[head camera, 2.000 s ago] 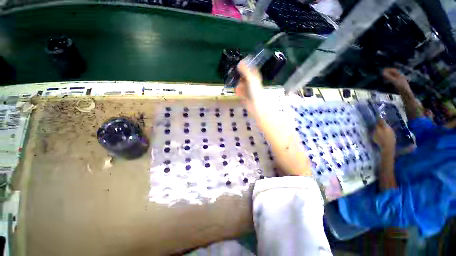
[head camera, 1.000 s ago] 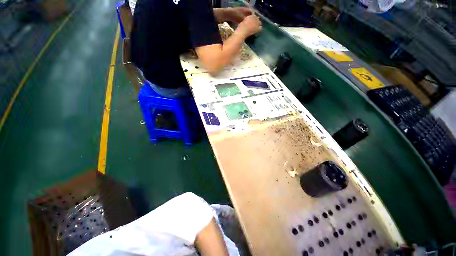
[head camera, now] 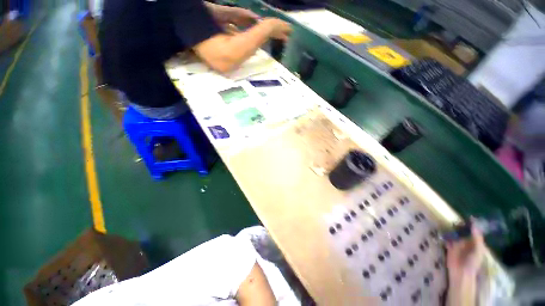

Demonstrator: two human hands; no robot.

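Observation:
A black cylindrical unit (head camera: 352, 170) stands on the brown work board (head camera: 263, 176). Beside it, a clear plastic sheet (head camera: 382, 241) bears straight rows of small dark round parts. My right hand (head camera: 466, 246), blurred at the lower right, is closed around a pen-like hand tool (head camera: 487, 227) at the board's far edge. The tool's tip cannot be made out. Of my left arm, only the white sleeve and part of the bare forearm show at the bottom; the left hand is out of the picture.
Several black units, one (head camera: 402, 134) nearest, stand on the green belt (head camera: 370, 113). A seated person (head camera: 149, 54) in black works at the upper left. Printed sheets (head camera: 248, 110) lie beyond the board. A cardboard box (head camera: 89, 263) is on the floor at lower left; black trays (head camera: 454, 98) stand beyond the belt.
The view has swung left since the first frame, then slightly back right. My right hand, out of view one second ago, shows again with the tool. The unit remains on the board.

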